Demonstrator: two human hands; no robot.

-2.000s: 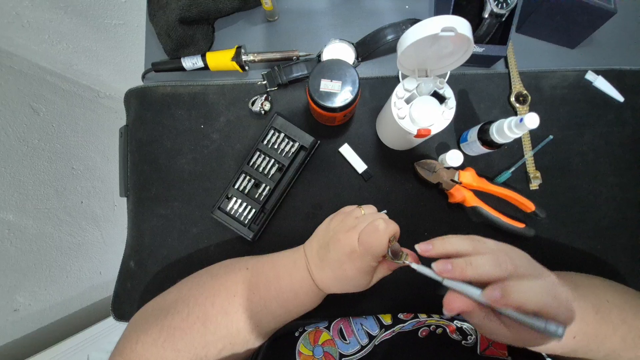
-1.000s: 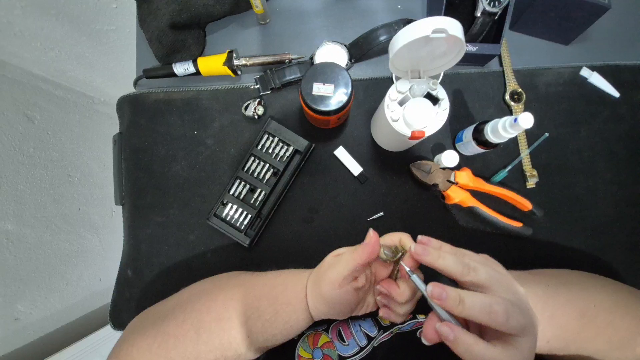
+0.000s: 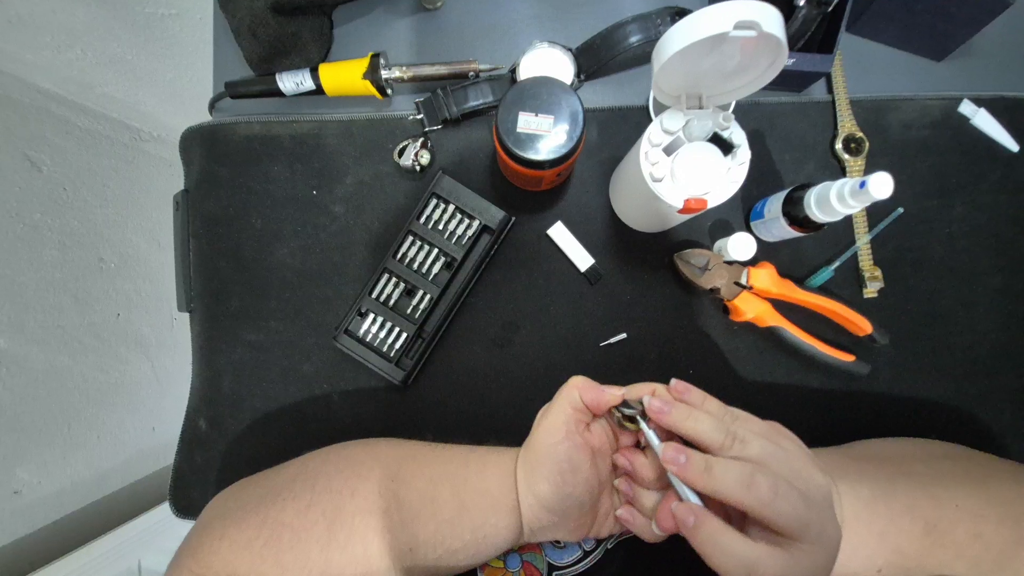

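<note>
Close to my body, at the lower middle, my left hand (image 3: 580, 464) holds a small watch (image 3: 630, 414) between thumb and fingers; fingers partly cover it. My right hand (image 3: 740, 480) grips a slim silver screwdriver (image 3: 670, 464), its tip touching the watch. A loose screwdriver bit (image 3: 614, 339) lies on the black mat just beyond my hands. Left of it rests a black bit case (image 3: 424, 280) with rows of metal bits. A small white brush with black bristles (image 3: 571, 246) lies beyond the loose bit.
Orange-handled pliers (image 3: 776, 304) lie to the right, near a spray bottle (image 3: 816, 208), a teal brush (image 3: 852, 250) and a gold-toned wristwatch (image 3: 854, 146). Behind stand an open white container (image 3: 640, 188) and a black-lidded jar (image 3: 540, 132). A soldering iron (image 3: 344, 77) lies at the back left.
My left hand has turned, showing its palm, and the watch is held between its fingers. The loose bit, visible one second ago, was not seen two seconds ago. The screwdriver remains in my right hand.
</note>
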